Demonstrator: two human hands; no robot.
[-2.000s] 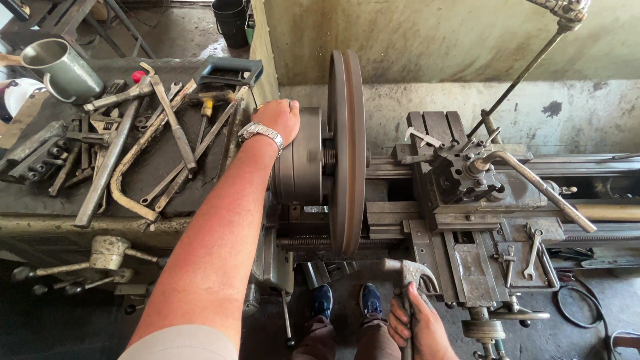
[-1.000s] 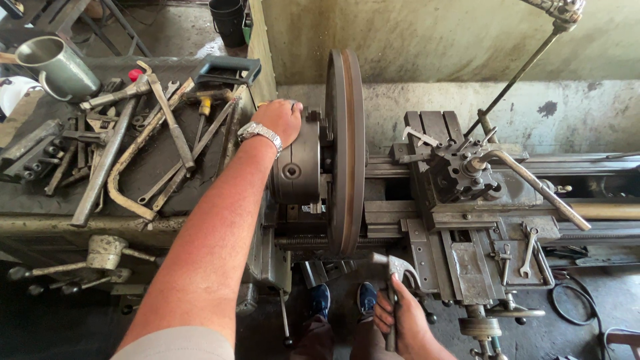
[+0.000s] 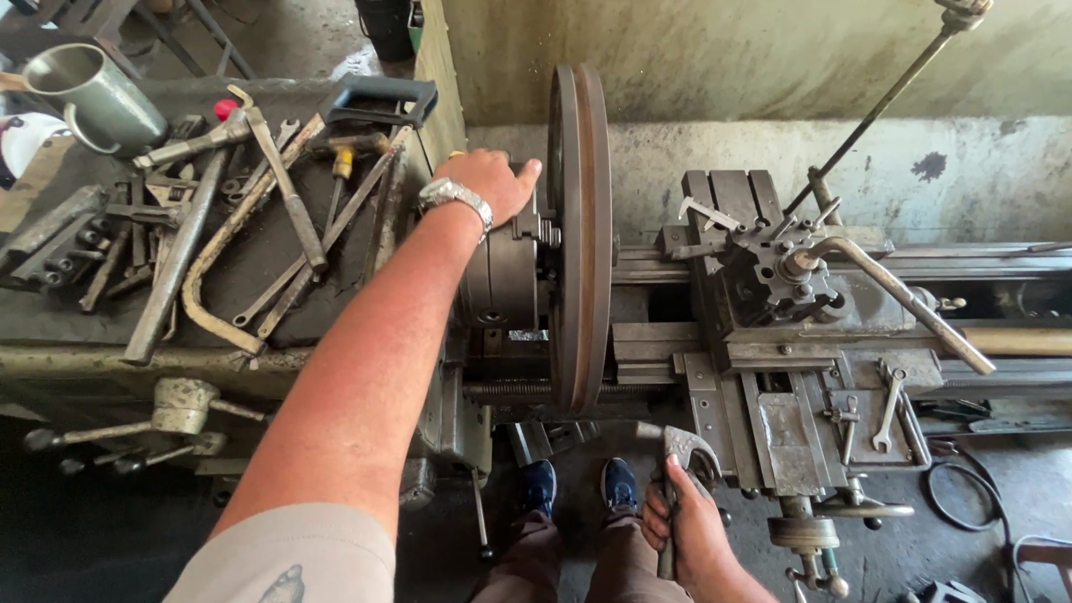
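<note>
My left hand [image 3: 490,186], with a metal-banded watch at the wrist, rests on top of the lathe chuck [image 3: 501,280]. Its thumb points toward the large grooved wheel [image 3: 579,243], which stands upright at the chuck's jaws. Whether the fingers grip the chuck's far side is hidden. Low in the view, my right hand [image 3: 688,523] is closed around the handle of a claw hammer [image 3: 688,444], head up, in front of the carriage. The four-way tool post [image 3: 787,272] with its bent lever [image 3: 909,297] sits to the right of the wheel.
On the headstock top lie a hacksaw [image 3: 381,100], a metal pipe [image 3: 180,260], wrenches and a metal mug [image 3: 96,96]. A caliper [image 3: 708,214] rests by the tool post. A combination wrench [image 3: 889,410] lies on the carriage tray. A cable [image 3: 963,502] loops on the floor at right.
My left hand has shifted over the chuck, its thumb now spread toward the wheel. The chuck has turned: the socket on its face sits lower than one second ago. My right hand still holds the hammer.
</note>
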